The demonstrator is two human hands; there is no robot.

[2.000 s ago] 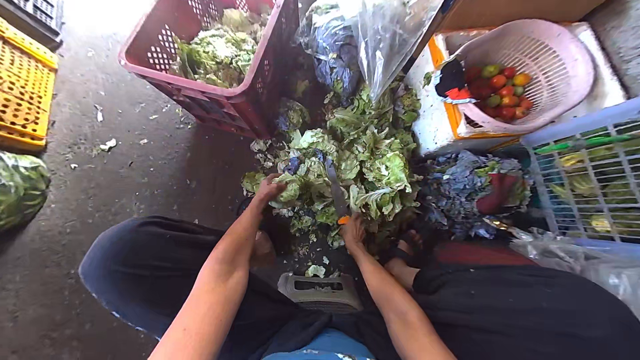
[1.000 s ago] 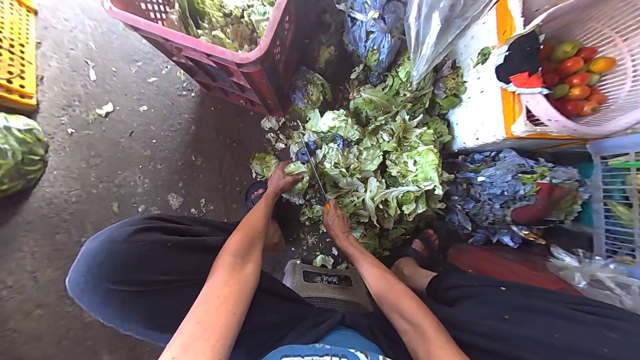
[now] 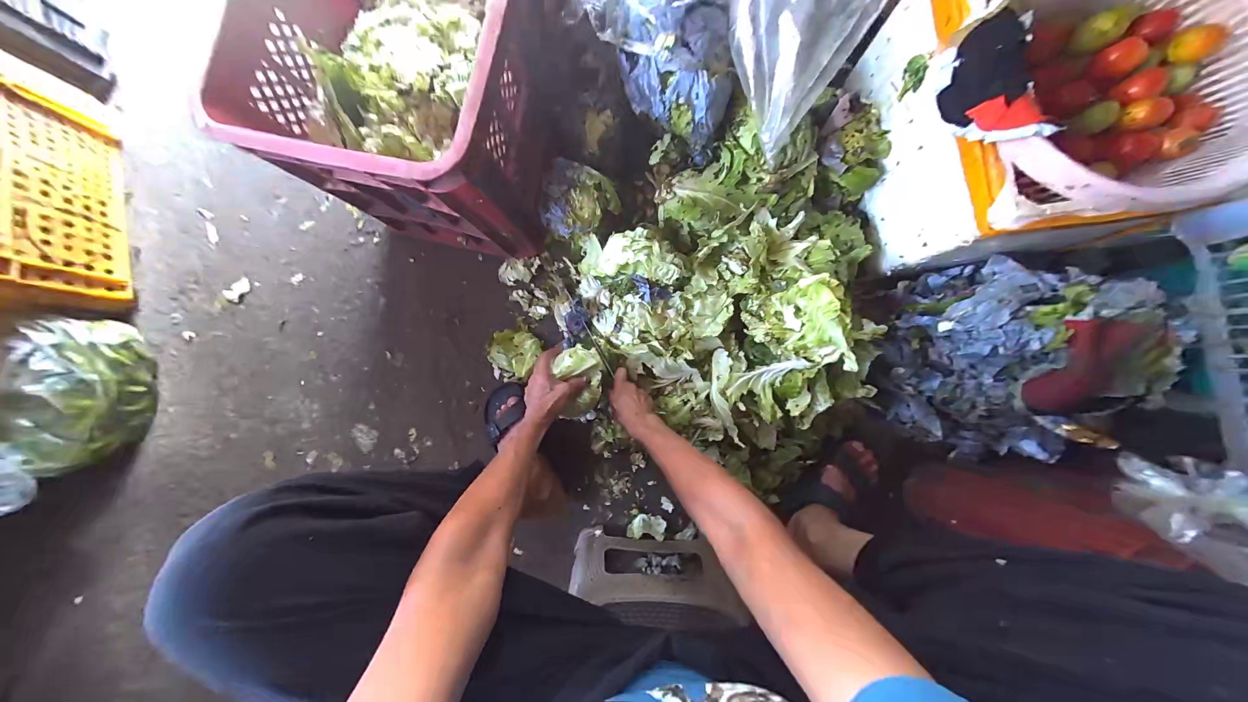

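My left hand (image 3: 550, 388) is closed around a pale green cabbage-like head (image 3: 577, 365) at the left edge of a heap of loose leaves (image 3: 726, 312) on the floor. Just right of it, my right hand (image 3: 632, 402) grips a knife, whose thin dark blade (image 3: 599, 349) points up and left beside the head. The handle is hidden in my fingers. A small purple leafy piece (image 3: 577, 322) lies above the left hand. Whether the blade touches the head cannot be told.
A red plastic crate (image 3: 439, 180) holding leafy heads stands upper left of the heap. Purple leaves (image 3: 975, 341) lie to the right, below a pink basket (image 3: 1082, 190) of tomatoes (image 3: 1141, 83). A stool (image 3: 658, 585) is between the legs; a yellow crate (image 3: 63, 195) stands far left.
The knife blade, plain over the leaves two seconds ago, is now seen as a thin line beside the left hand. The right hand has moved nearer the left hand.
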